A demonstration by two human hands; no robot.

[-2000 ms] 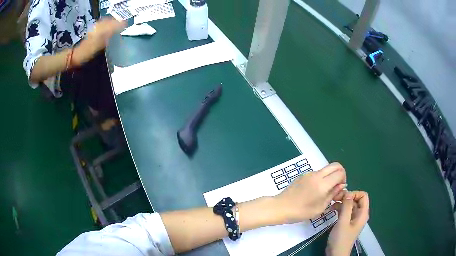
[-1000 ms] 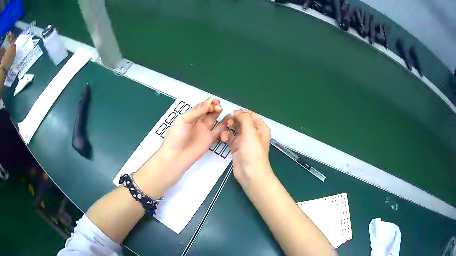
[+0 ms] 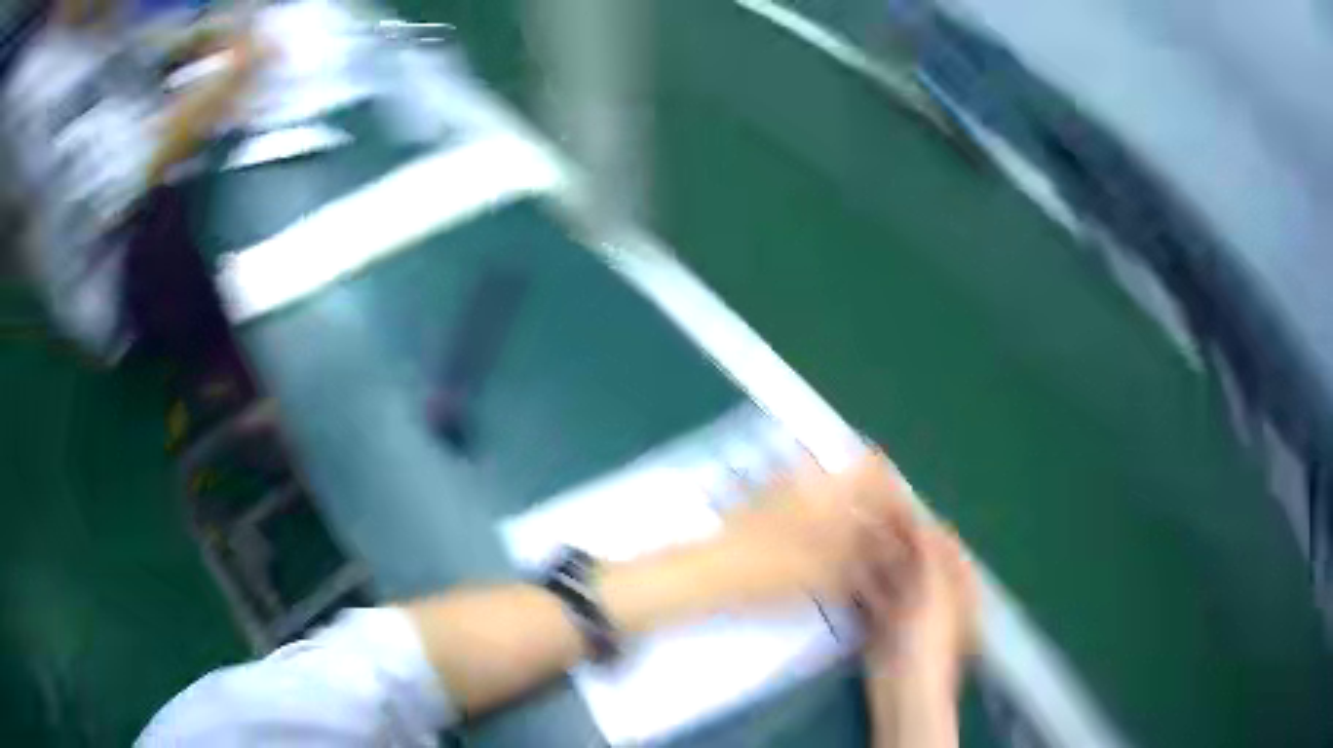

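Note:
The frame is strongly blurred. My left hand is over the white sheet, near the belt rail, with a dark band on its wrist. My right hand is close against it at the sheet's right end. The hands overlap or touch; their fingertips are smeared, and I cannot tell whether either holds anything. The printed rectangles on the sheet barely show. A dark handheld unit lies alone on the green bench beyond the sheet.
A white strip crosses the bench. A white scrap lies beyond it. A person sits at the far left. A metal post stands by the rail. A blurred dark row lines the belt's far side.
The view has swung back left since a second ago, so the neighbour shows again and the dotted sheet and slim tool are out of view. My hands have come together.

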